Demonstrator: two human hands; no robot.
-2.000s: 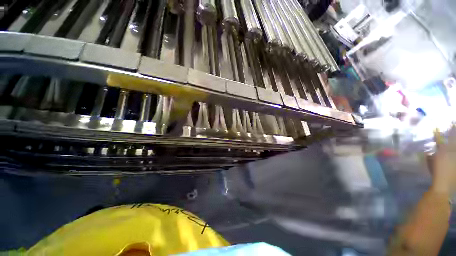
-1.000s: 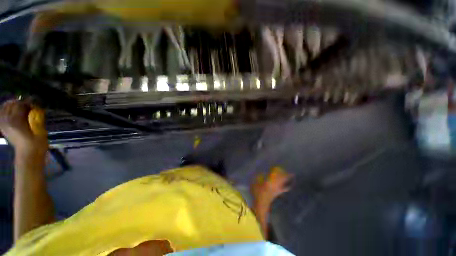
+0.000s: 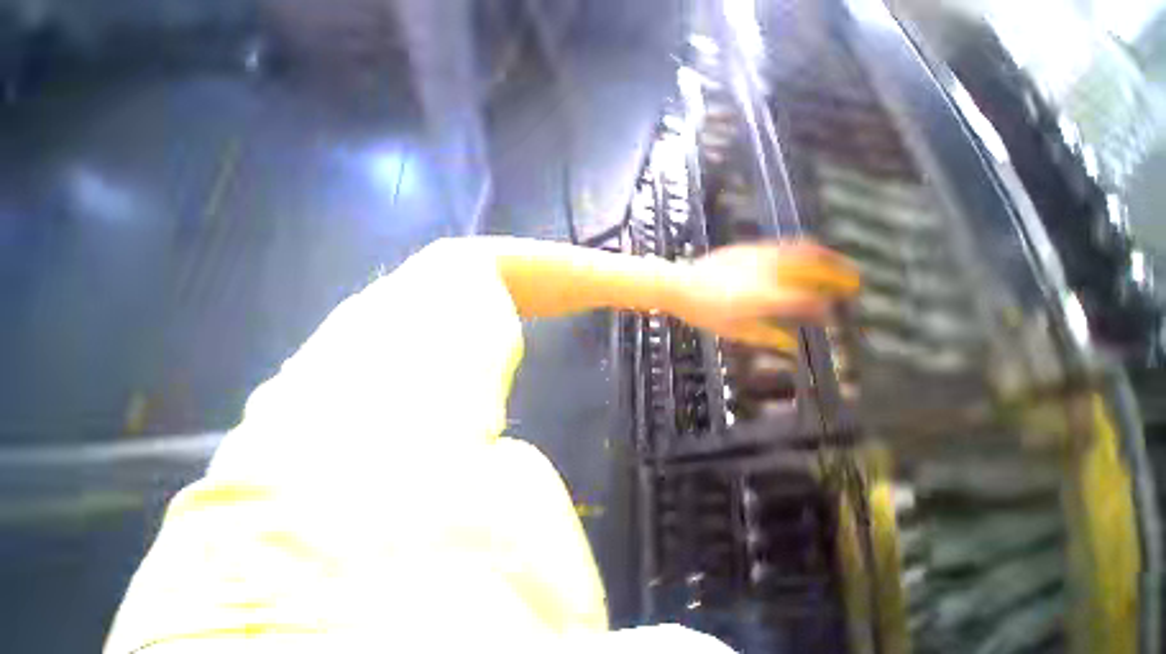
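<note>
A large metal rack trolley (image 3: 838, 441) stands on the right side of the view, with a long curved top rail (image 3: 1010, 192) and thinner side rails. Grey-green pieces (image 3: 882, 256) lie in closely spaced rows inside it, blurred. My left hand (image 3: 780, 288) reaches across from the left, over a side rail and the pieces. Its thumb and fingers look apart and no held piece shows; motion blur hides whether it touches the rail. My right hand is not in view.
Dark floor (image 3: 256, 256) fills the left, with a pale line (image 3: 115, 447) across it. Yellow patches (image 3: 1106, 524) show on the rack at lower right. My overexposed shirt covers the lower middle. Another dark, blurred structure lies beyond the top rail.
The view has turned, so the rack now runs down the right side. My left hand has left the far left edge and reaches over the rack. My right hand has gone out of view.
</note>
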